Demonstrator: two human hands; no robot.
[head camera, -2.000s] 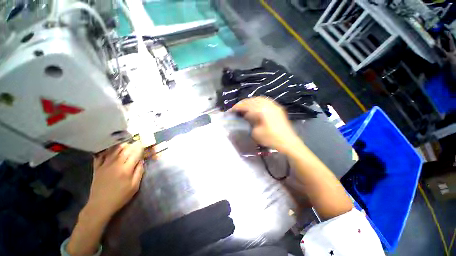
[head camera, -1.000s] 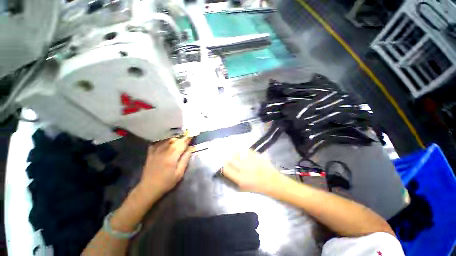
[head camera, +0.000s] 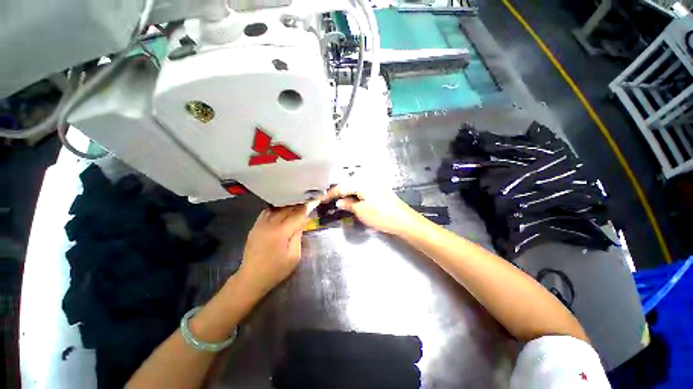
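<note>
My left hand (head camera: 275, 245) is under the front of the white sewing machine head (head camera: 243, 121), its fingertips at a dark piece beside a small yellow part (head camera: 311, 225). My right hand (head camera: 378, 213) meets it there, fingers closed on a black zipper piece (head camera: 330, 212). A dark strip end (head camera: 435, 215) shows to the right, beyond the right wrist. The needle area is hidden by the head and fingers. Black fabric strips (head camera: 346, 360) lie stacked at the near table edge. Black zippers with pale lines (head camera: 532, 186) are piled at right.
A crumpled black heap (head camera: 125, 266) lies on the left of the table. A black cord loop (head camera: 557, 285) lies below the zippers. A blue bin (head camera: 669, 304) stands at the right. A pale metal bar (head camera: 425, 58) crosses the green-blue surface behind the head.
My right hand has moved from the zipper pile to the left and under the machine head, beside my left hand. A zipper piece is now with it there. The view has shifted left.
</note>
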